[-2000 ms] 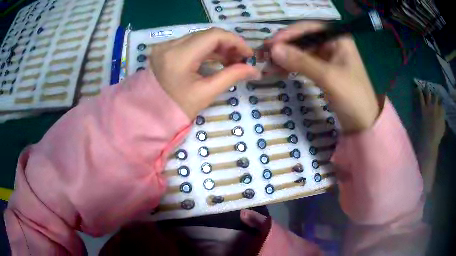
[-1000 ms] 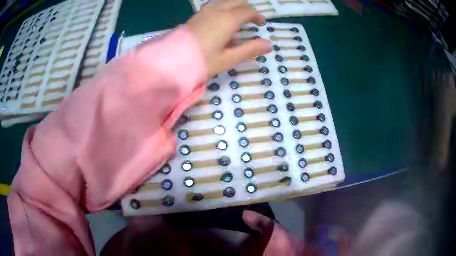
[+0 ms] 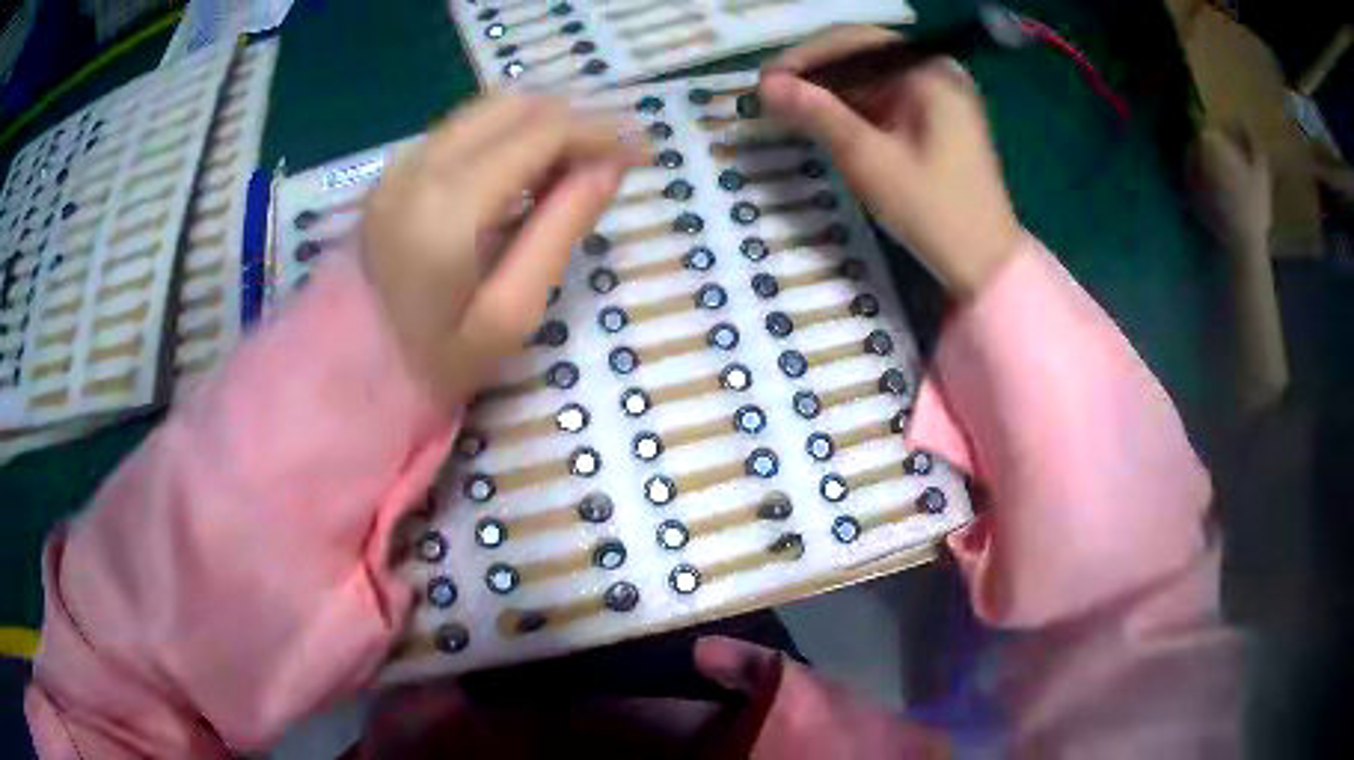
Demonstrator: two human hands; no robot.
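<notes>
The white foam tray (image 3: 876, 557) lies in front of me with columns of flex circuit assemblies, tan strips (image 3: 698, 435) with a round dark or pale end at each side. My left hand (image 3: 490, 223) is blurred over the tray's upper left part, fingers bent, thumb and fingertips close together; whether it holds something small cannot be told. My right hand (image 3: 906, 164) is over the tray's upper right corner, holding the black wired pen tool (image 3: 906, 63). Its fingertips are beside the dark end of a top-row assembly. My sleeves and hands hide parts of the tray.
Other foam trays stand at the left (image 3: 126, 238) and behind (image 3: 668, 37). A blue pen (image 3: 257, 245) lies along the tray's left edge. A red wire (image 3: 1084, 60) trails at the upper right over the green table (image 3: 1069, 193). Another person's arm (image 3: 1255, 267) is at the right.
My right hand, out of clear view one second ago, is back over the tray with the pen tool. My left hand has moved left and down from the tray's top. The view has shifted, so the tray appears further left.
</notes>
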